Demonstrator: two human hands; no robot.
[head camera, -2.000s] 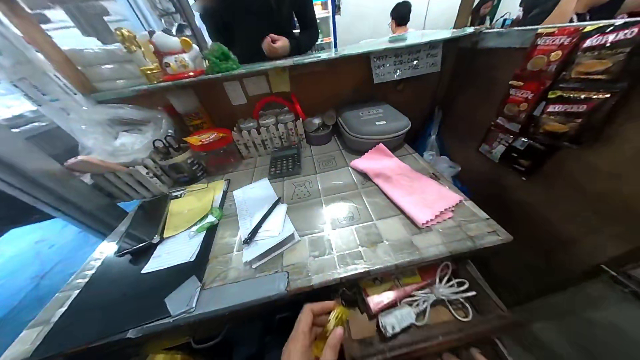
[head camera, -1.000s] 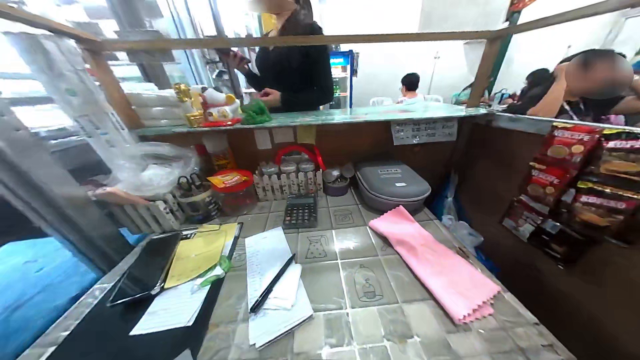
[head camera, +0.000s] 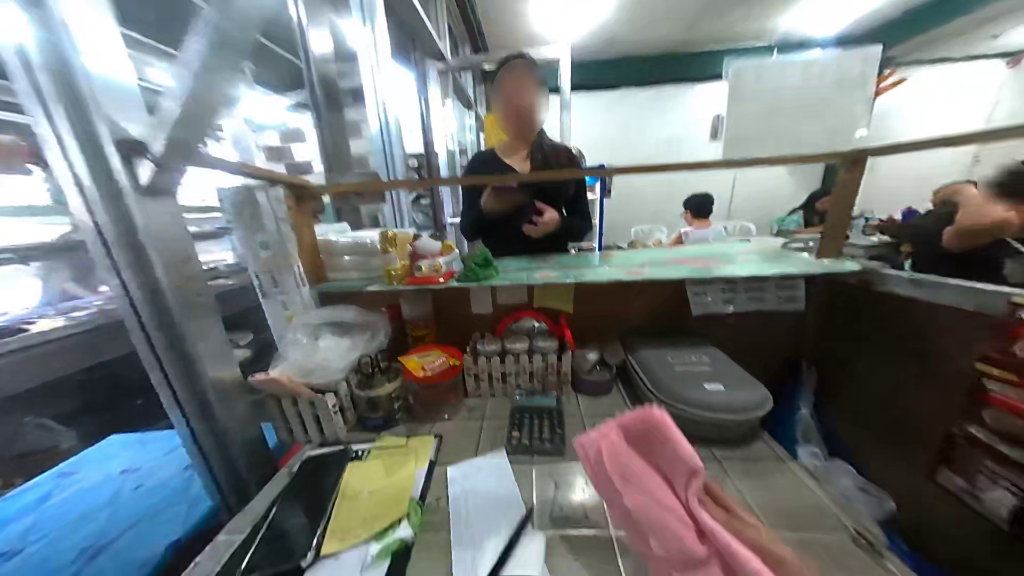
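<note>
My right hand (head camera: 744, 524) reaches in from the lower right and grips a pink cloth with a zigzag edge (head camera: 656, 488), lifted at least partly over the tiled counter. Left of the cloth lie white papers (head camera: 484, 504) with a black pen (head camera: 510, 542) across them. A dark calculator (head camera: 536, 424) is behind the papers. Yellow paper (head camera: 372, 492) and a black phone-like device (head camera: 300, 508) lie farther left. My left hand is out of view.
A grey hard case (head camera: 696, 384) stands at the back right. A red-lidded jar (head camera: 433, 384), a small white picket-fence holder (head camera: 518, 374) and a mug of scissors (head camera: 378, 396) line the back. Beyond the glass ledge (head camera: 592, 268) stands a person in black (head camera: 524, 200). Sachets hang at right.
My right hand has come into view and taken hold of the pink cloth, which lay flat on the counter before. The view has tilted up from the drawer seen earlier.
</note>
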